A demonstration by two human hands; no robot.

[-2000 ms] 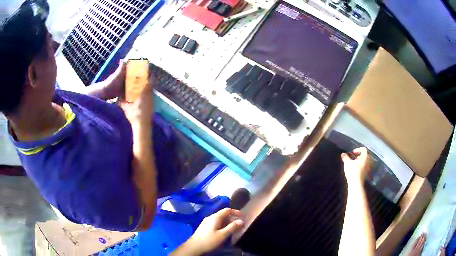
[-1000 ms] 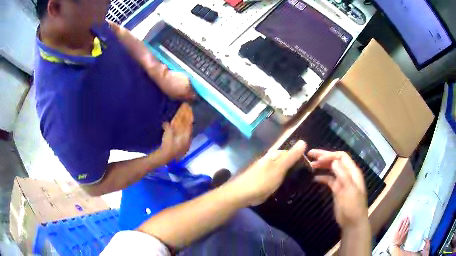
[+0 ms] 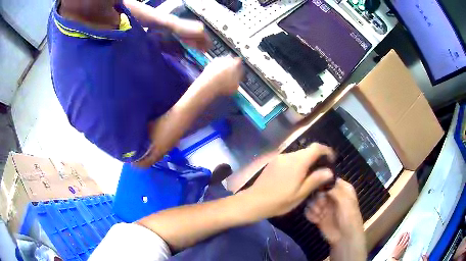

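Observation:
My left hand [image 3: 291, 176] reaches in from the left over the open carton [image 3: 391, 204]. Its fingers are curled around a small dark thing, which looks like a black part [image 3: 325, 167]. My right hand [image 3: 338, 211] is blurred just below and right of it, its fingers close to or touching the part. Whether it grips the part cannot be told. The carton holds tight rows of black parts [image 3: 352, 163], partly hidden by both hands. A pale grey-white liner [image 3: 375, 145] shows at the carton's far end.
Black parts [image 3: 294, 58] lie on the white bench [image 3: 301, 104] beside a dark mat [image 3: 327, 38]. A coworker [image 3: 115, 86] in blue is at the left, arms over a keyboard [image 3: 255, 86]. Blue crates [image 3: 76, 224] stand below. A monitor [image 3: 432, 35] is at upper right.
My hands have come together over the carton from wide apart. The coworker's hands have moved up to the keyboard, and the orange phone no longer shows. The view has shifted.

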